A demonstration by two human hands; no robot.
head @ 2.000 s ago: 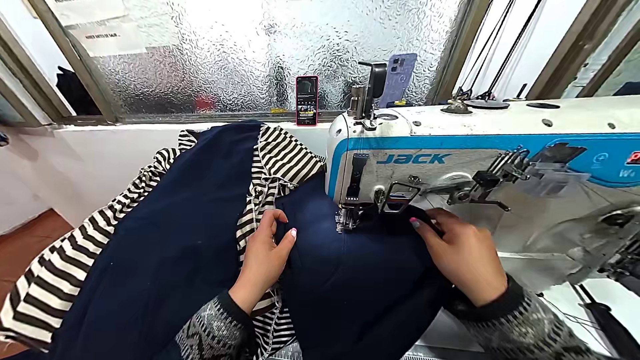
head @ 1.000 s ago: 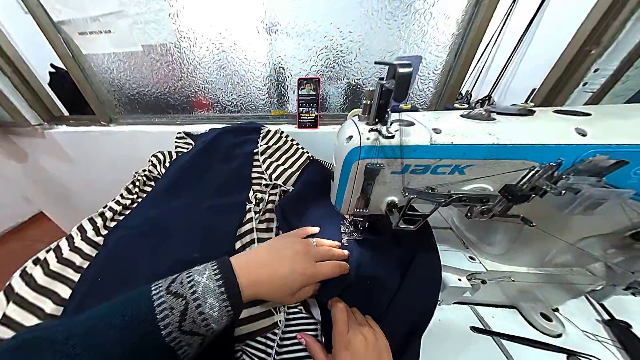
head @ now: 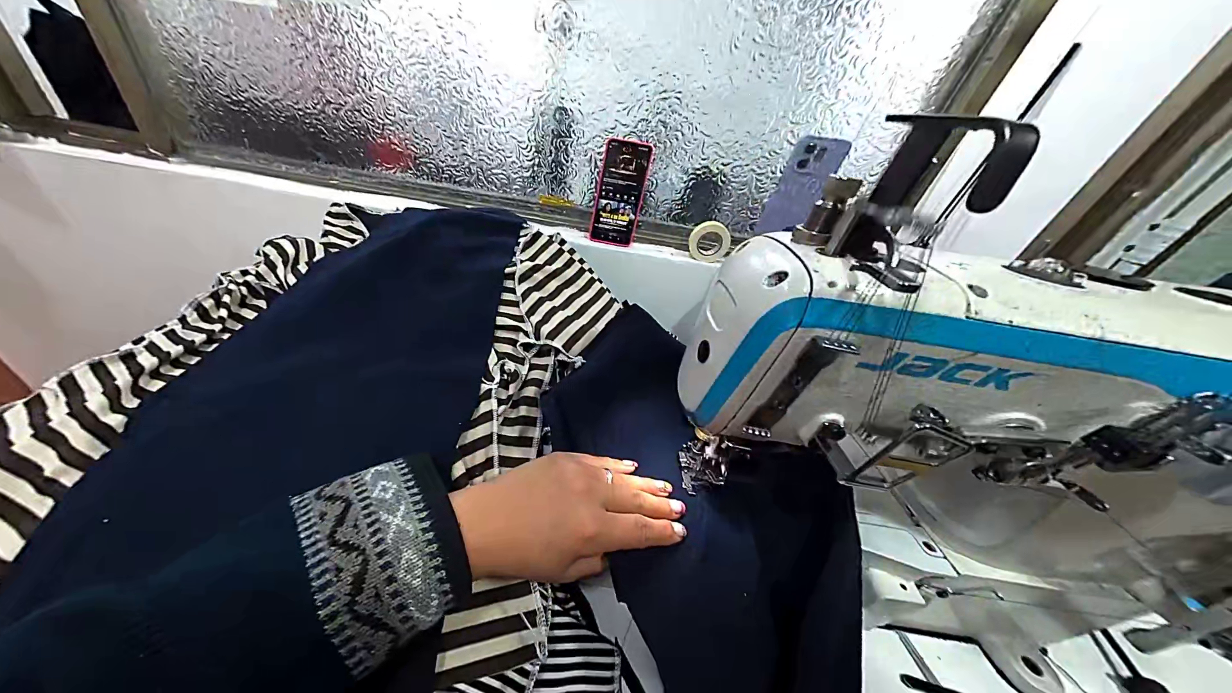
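Navy fabric with black-and-cream striped panels spreads over the machine bed and off to the left. My left hand lies palm down on it, a ring on one finger, fingertips pointing right toward the presser foot of a Jack sewing machine. A gap separates the fingertips from the foot. Part of the navy cloth lies beneath the foot and reaches the right side of the needle area. Whether the left fingers pinch any cloth cannot be told. My right hand is out of view.
A phone in a pink case stands on the ledge against the textured window. Beside it are a roll of tape and a purple phone. Threads run down the machine's head; metal guides jut out at its front.
My right hand, on the cloth in both earlier frames, has left the view. My left hand remains flat on the fabric by the foot. The view has shifted closer to the machine head.
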